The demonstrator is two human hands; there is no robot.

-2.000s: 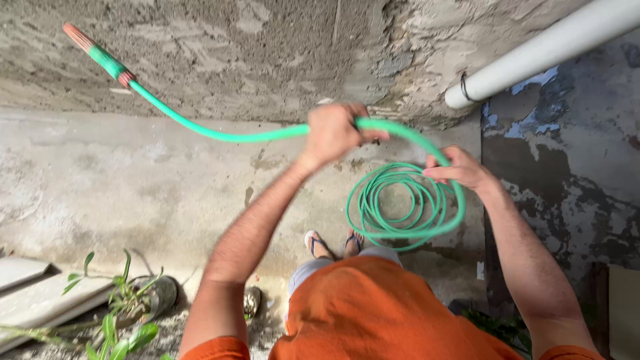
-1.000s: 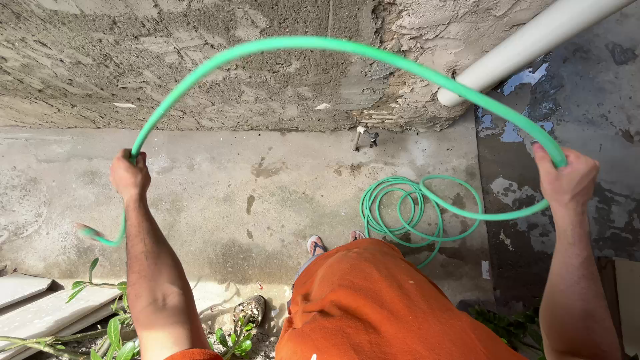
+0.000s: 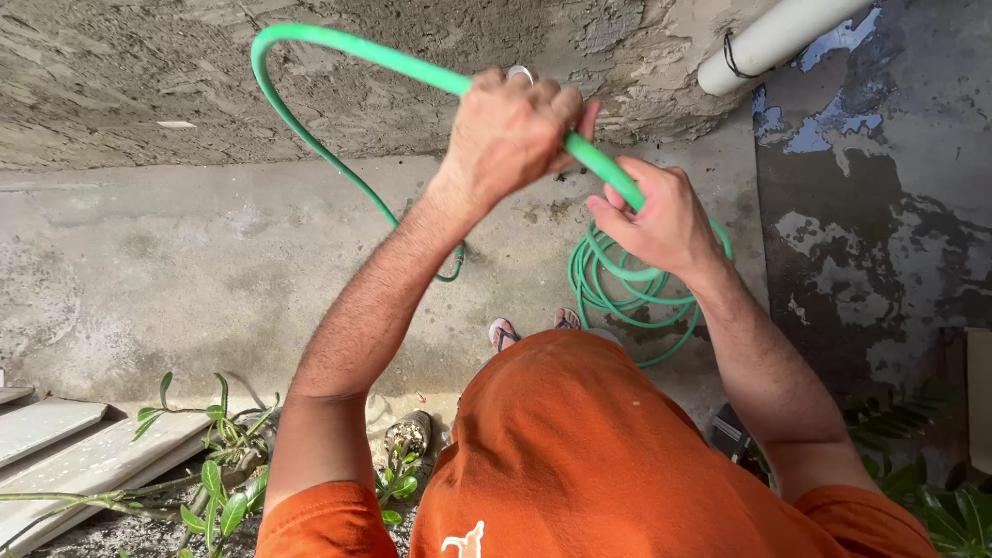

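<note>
A green garden hose (image 3: 364,50) loops out to the upper left and hangs back down behind my left forearm. My left hand (image 3: 515,128) is wrapped around it in the upper middle, blurred a little, with a ring showing on a finger. Just below and to the right, my right hand (image 3: 659,217) grips the same hose between thumb and fingers. Beneath that hand, loose coils of the hose (image 3: 635,298) lie on the concrete floor beside my feet. The hose's free end is mostly hidden by my left forearm.
A rough cement wall (image 3: 155,77) runs along the top, and a white pipe (image 3: 775,46) slants at the upper right. Pale slabs (image 3: 116,457) and leafy plants (image 3: 225,496) are at the lower left, more foliage (image 3: 953,504) at the lower right. The floor at right is wet.
My hands were spread wide with the hose arched between them; now they are close together. The left hand has moved right and the right hand has moved left.
</note>
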